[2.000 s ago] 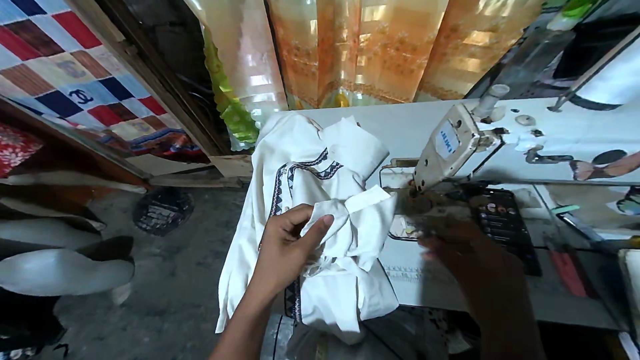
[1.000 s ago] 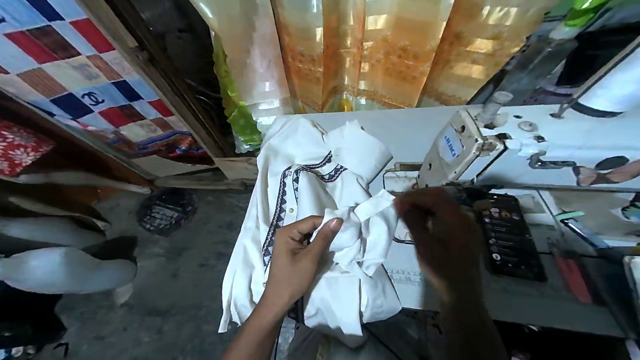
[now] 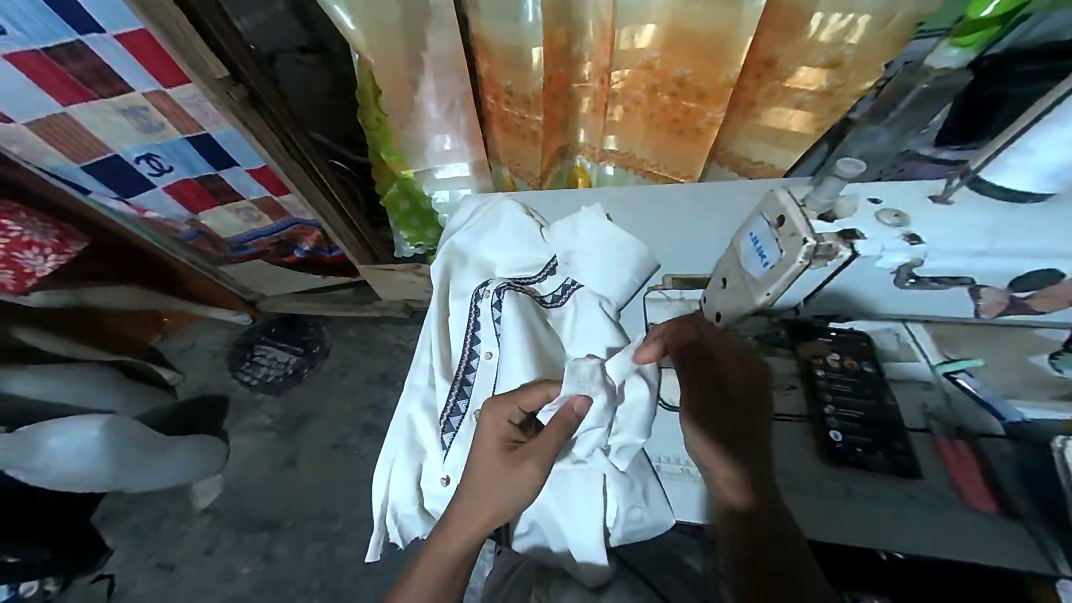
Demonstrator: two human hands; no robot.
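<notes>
A white button-front shirt with dark patterned trim lies bunched over the near left part of the sewing table and hangs past its edge. My left hand pinches a folded piece of its white cloth between thumb and fingers. Just to the right, my right hand holds the end of a narrow white cloth strip in its fingertips. Both hands are over the lower half of the shirt, a short way apart. The head of a white sewing machine stands behind my right hand, which hides part of the machine bed.
A smartphone with a lit screen lies on the table right of my right hand. Farther right are a red-handled tool and a blade-like tool. Orange curtains hang behind the table; a patchwork cloth hangs at upper left.
My right hand came in from the right, off the shirt, and took hold of the white strip's end. My left hand has kept its pinch on the cloth.
</notes>
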